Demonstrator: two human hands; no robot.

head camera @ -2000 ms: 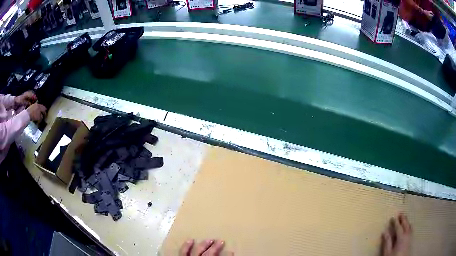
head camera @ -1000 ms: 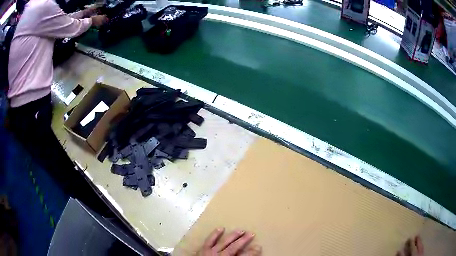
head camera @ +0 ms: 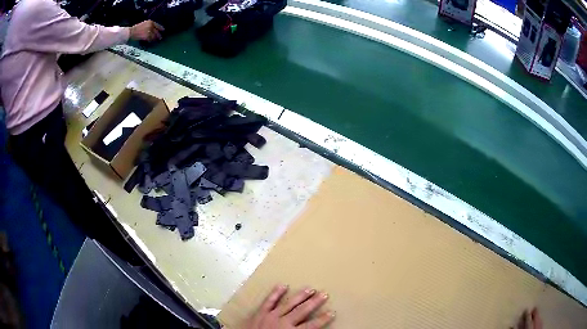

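My left hand (head camera: 293, 311) rests on the tan cardboard sheet (head camera: 386, 250) at the bottom edge of the picture, fingers apart, holding nothing. My right hand (head camera: 530, 320) is at the bottom right, cut off by the picture's edge; only a few fingertips show on the cardboard, and whether it holds anything is hidden. A loose heap of dark foam strips (head camera: 186, 177) lies on the pale table, left of the cardboard and away from both hands.
An open carton (head camera: 150, 122) with white paper and dark pieces stands left of the heap. The green conveyor (head camera: 386, 109) runs behind a white rail, carrying open black speaker housings (head camera: 222, 38). A person in pink stands at upper left. A grey bin (head camera: 90, 289) is below the table edge.
The view has swung left, so the heap, carton and person sit further right in the picture. My left hand's fingers have spread on the cardboard. The person's arm now reaches out over the conveyor's housings.
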